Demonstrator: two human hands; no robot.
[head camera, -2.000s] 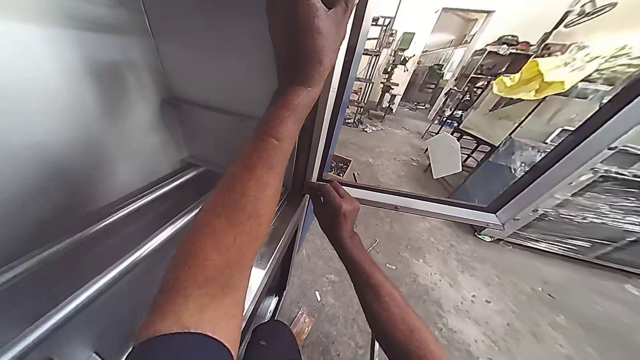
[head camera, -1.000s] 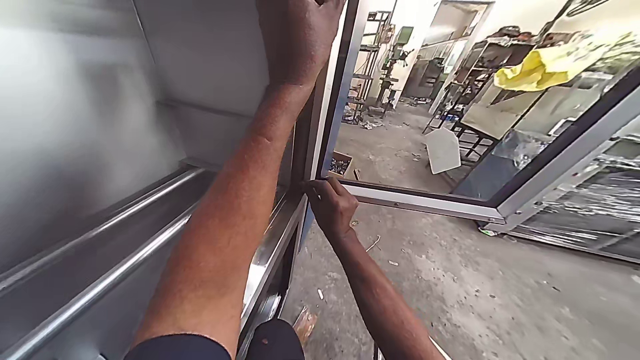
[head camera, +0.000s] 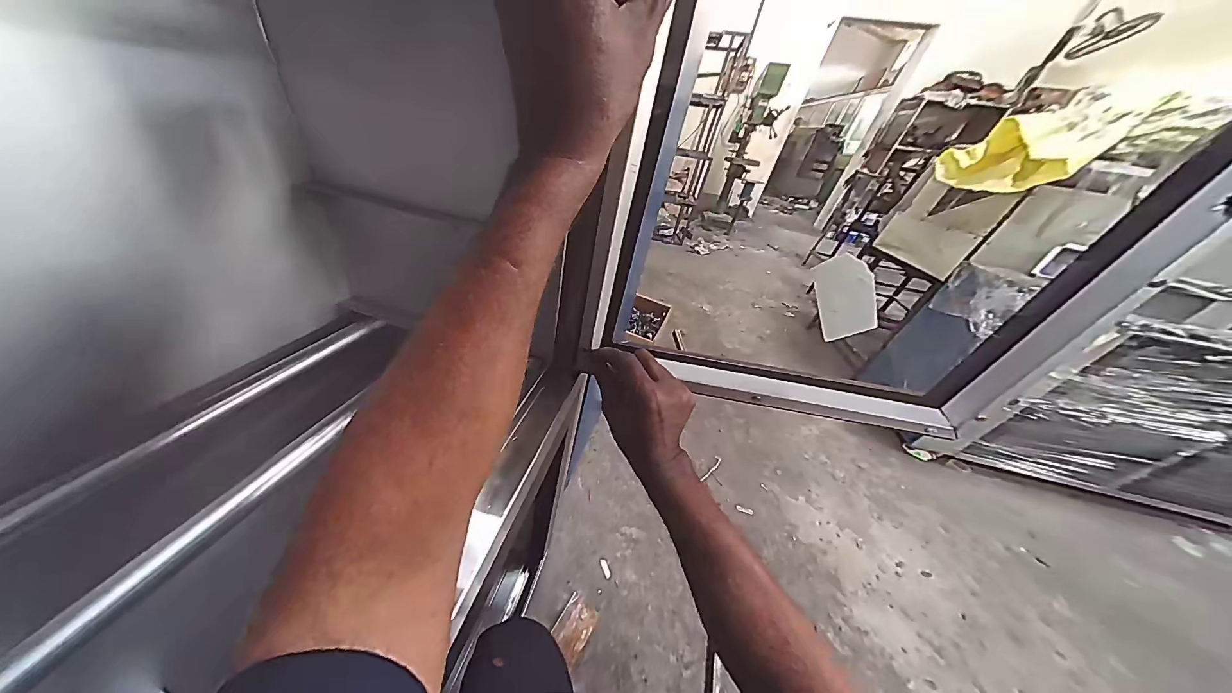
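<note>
A metal-framed glass door (head camera: 808, 393) stands swung out from a stainless steel cabinet (head camera: 404, 125). My left hand (head camera: 582, 77) is raised at the top, against the hinge-side upright of the door frame; its fingertips are cut off by the view's top edge, so its grip cannot be told. Lower down, my right hand (head camera: 640, 399) has its bent fingers at the bottom hinge-side corner of the door, where it meets the cabinet's front edge. Whether something small is pinched there is hidden. Two metal rails (head camera: 183, 553) run inside the cabinet at left.
Through the glass show a box of small parts (head camera: 648, 320), a green drill press (head camera: 760, 106), a cluttered rack and a yellow plastic bag (head camera: 1001, 159). A plastic-wrapped metal unit (head camera: 1116, 404) stands at right. A wood piece (head camera: 576, 626) lies on the concrete floor (head camera: 828, 549) near my knee.
</note>
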